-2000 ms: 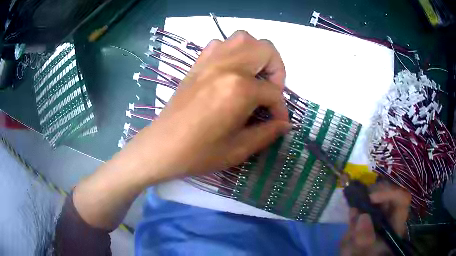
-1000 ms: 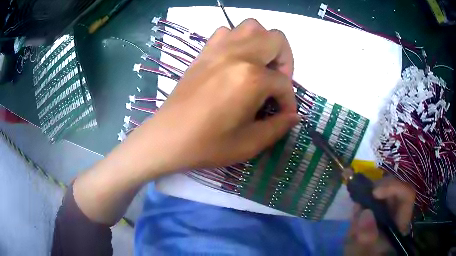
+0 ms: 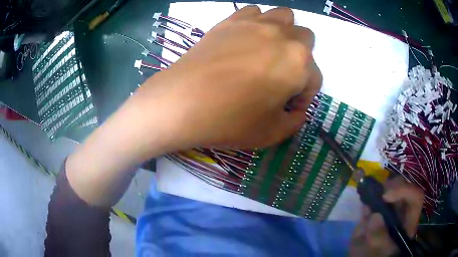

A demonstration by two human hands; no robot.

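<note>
The green PCB panel (image 3: 306, 165) lies on a white board (image 3: 364, 60), with red and black leads fanned out from its left side. My left hand (image 3: 241, 80) is over the panel's upper left part, fingers bent and pinched; its fingertips are hidden. A thin dark strand, apparently a connector lead (image 3: 235, 5), sticks out above its knuckles. My right hand (image 3: 391, 211), at the lower right and partly blurred, holds the soldering iron (image 3: 370, 190) by its black handle. The iron's tip is over the panel's pad rows, just right of my left hand; contact cannot be told.
A pile of unsoldered leads (image 3: 422, 120) with white plugs lies at the right. Yellow tape (image 3: 371, 173) is under the iron. A second PCB panel (image 3: 64, 88) lies at the far left. A separate lead (image 3: 361, 22) lies along the board's top edge. Blue clothing (image 3: 216, 228) is at the bottom.
My left hand has moved right and up with the thin strand and turned, hiding its fingertips. The iron and my right hand have shifted slightly right. The view has shifted a little.
</note>
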